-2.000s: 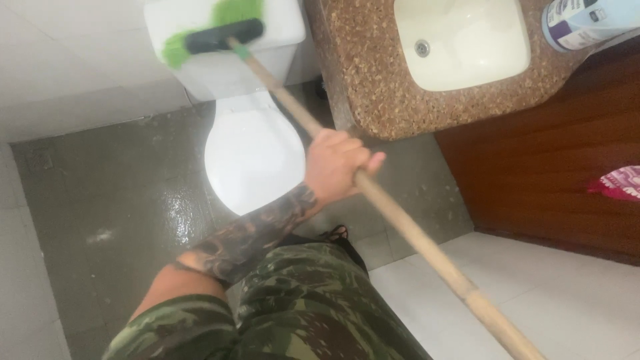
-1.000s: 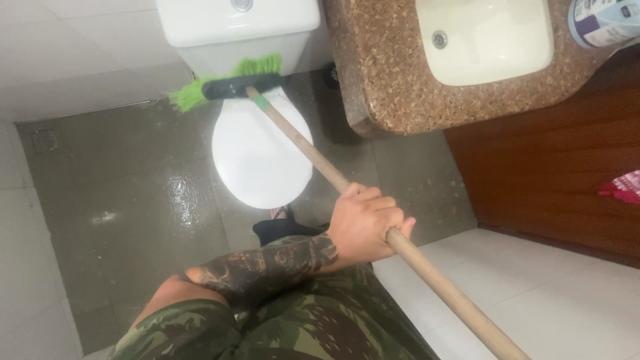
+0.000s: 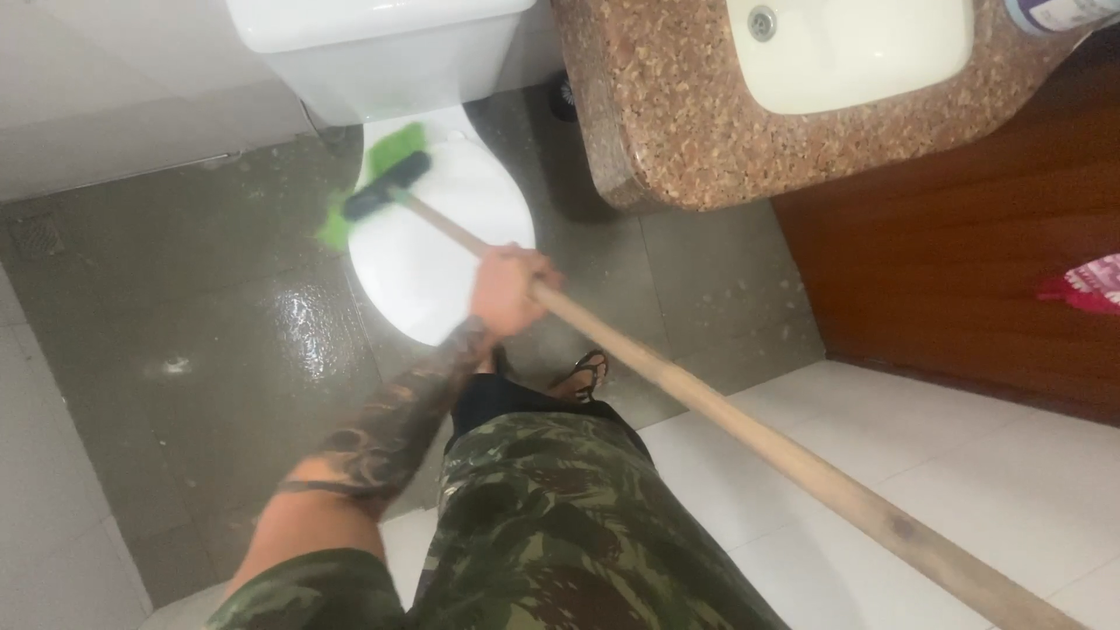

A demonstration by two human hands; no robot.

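Note:
My left hand (image 3: pixel 514 290) is closed around the wooden handle (image 3: pixel 691 389) of a broom, about midway along what shows of it. The broom's dark head (image 3: pixel 387 185) with bright green bristles (image 3: pixel 396 150) is over the rear left part of the white closed toilet lid (image 3: pixel 437 254); it is blurred, and whether it touches the lid I cannot tell. The handle runs down to the lower right and leaves the view. My right hand is out of view.
Behind the lid is the toilet tank (image 3: pixel 385 52). A speckled stone countertop (image 3: pixel 682 149) with a white basin (image 3: pixel 853 52) juts out at the upper right, a bottle (image 3: pixel 1063 13) on it. The grey tiled floor (image 3: pixel 219 350) looks wet. A wooden door (image 3: pixel 945 262) stands at the right.
The broom head was over the toilet tank two seconds ago, then at the tank's lower edge behind the lid; now it is over the lid. My left hand keeps its hold on the handle.

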